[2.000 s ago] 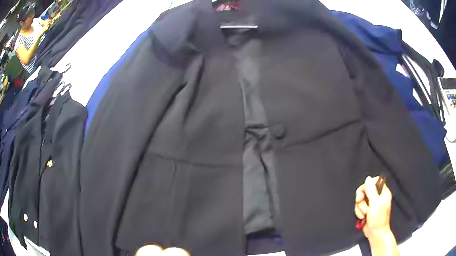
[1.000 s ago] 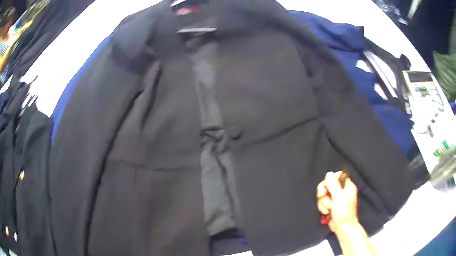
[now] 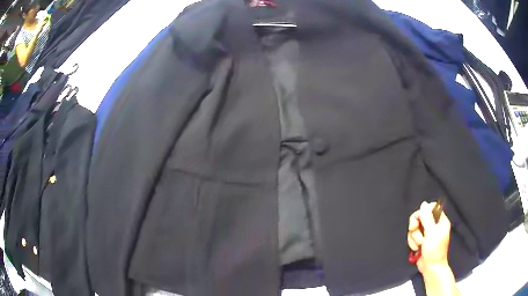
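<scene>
A black jacket lies spread front up on the white table, its front edges apart, with the shiny lining showing between them. A dark covered button sits near the middle. A red label shows at the neck, with a small white strip below it. My right hand is over the jacket's lower right part, closed on thread snips; their red end shows below the fist and a dark tip above it. My left hand is not in view.
Black jackets with gold buttons lie at the left with hanger hooks above them. Blue cloth shows under the jacket at the right, beside black straps. A calculator-like object is at the right edge. A person is at the upper left.
The view swung right and then back. Two seconds ago my left fingertips showed at the bottom edge; now they are out of view. My right hand keeps its place over the jacket with the snips.
</scene>
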